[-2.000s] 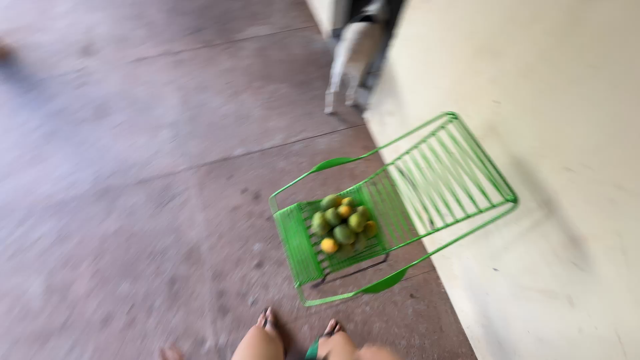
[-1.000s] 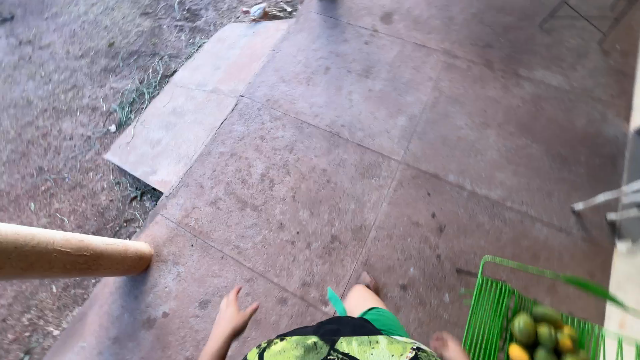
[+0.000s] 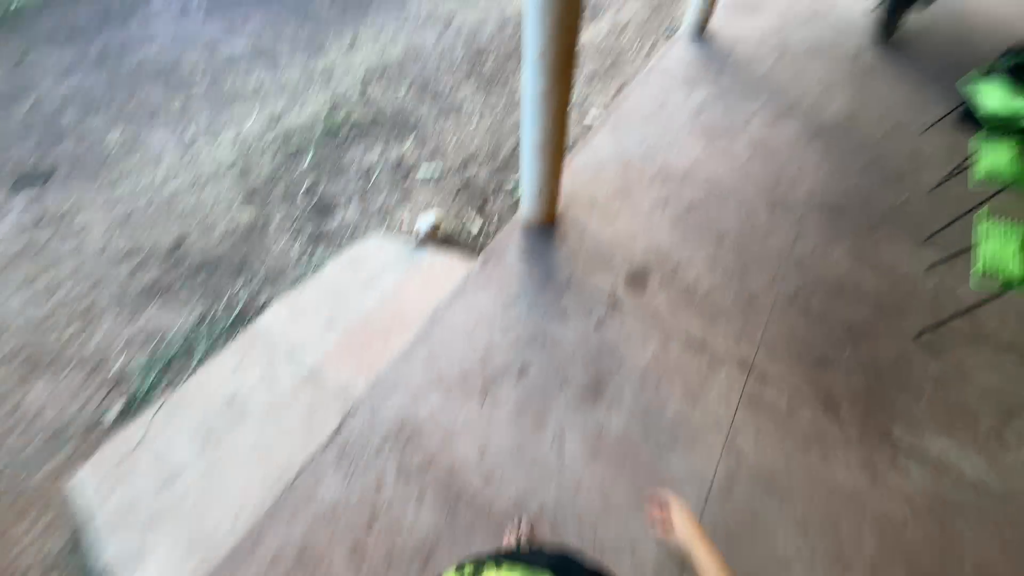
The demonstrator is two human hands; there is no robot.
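Observation:
My right hand (image 3: 666,516) hangs low over the reddish concrete floor (image 3: 608,384), at the lower right of centre. It is blurred; nothing shows in it, and how far its fingers are closed is unclear. Just left of it, a bare foot (image 3: 520,532) shows beyond the black and yellow-green patterned clothing (image 3: 504,568) at the bottom edge. My left hand is out of view.
A round post (image 3: 548,120) stands at the floor's edge, with another post (image 3: 700,16) farther off. Left lie a pale concrete slab (image 3: 280,376) and dirt ground with sparse grass (image 3: 192,352). Blurred bright green seats (image 3: 996,248) with thin dark legs are at the right edge.
The view has swung widely; the green chair with green and yellow fruit has left it. My left hand, seen a second ago, is out of view, and my right hand shows.

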